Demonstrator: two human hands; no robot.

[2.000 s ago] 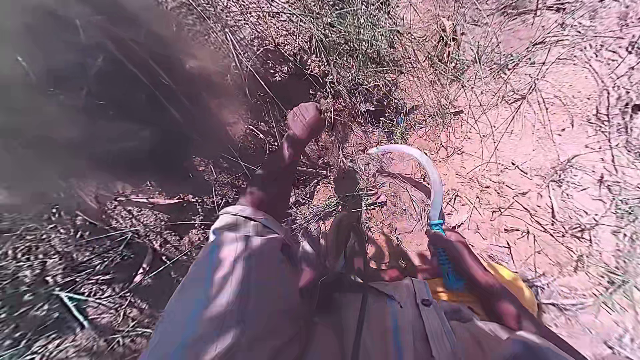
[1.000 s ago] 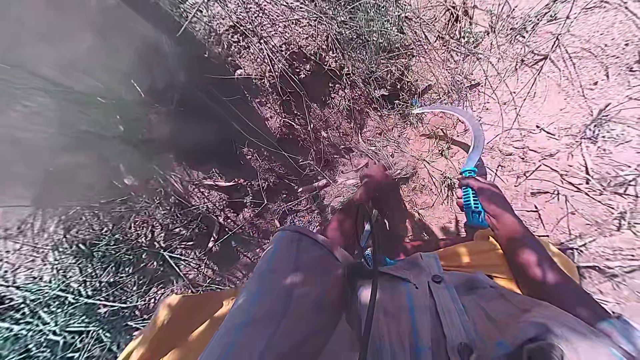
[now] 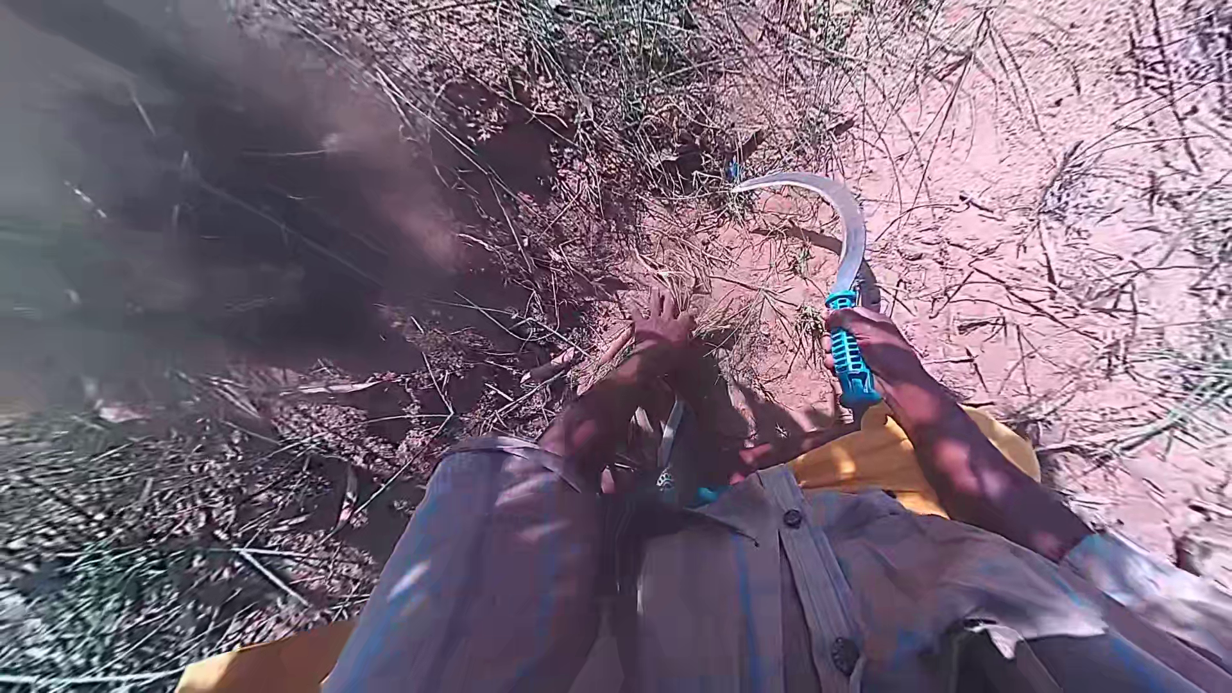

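Observation:
My right hand (image 3: 874, 348) is closed round the turquoise plastic handle of a sickle (image 3: 851, 231). Its curved metal blade points up and bends left, above bare reddish soil, with a shadow beside it. Near the middle of the view, my left hand (image 3: 664, 325) reaches down to the ground with its fingers spread, touching or just above dry grass stems (image 3: 688, 279). Nothing shows in its grip. Shadow darkens the area below the left wrist, where a leg or foot is only partly visible.
Dry, tangled grass (image 3: 616, 87) covers the ground ahead. Sandy soil (image 3: 962, 289) with scattered stalks lies to the right. Yellow cloth (image 3: 866, 462) lies under my right forearm. A large blurred dark shape (image 3: 241, 192) fills the upper left. Green grass (image 3: 173, 587) grows at the lower left.
My left hand, a closed fist out ahead two seconds ago, is now lower, near the ground, with fingers spread. The sickle has stayed in my right hand. The view has shifted somewhat.

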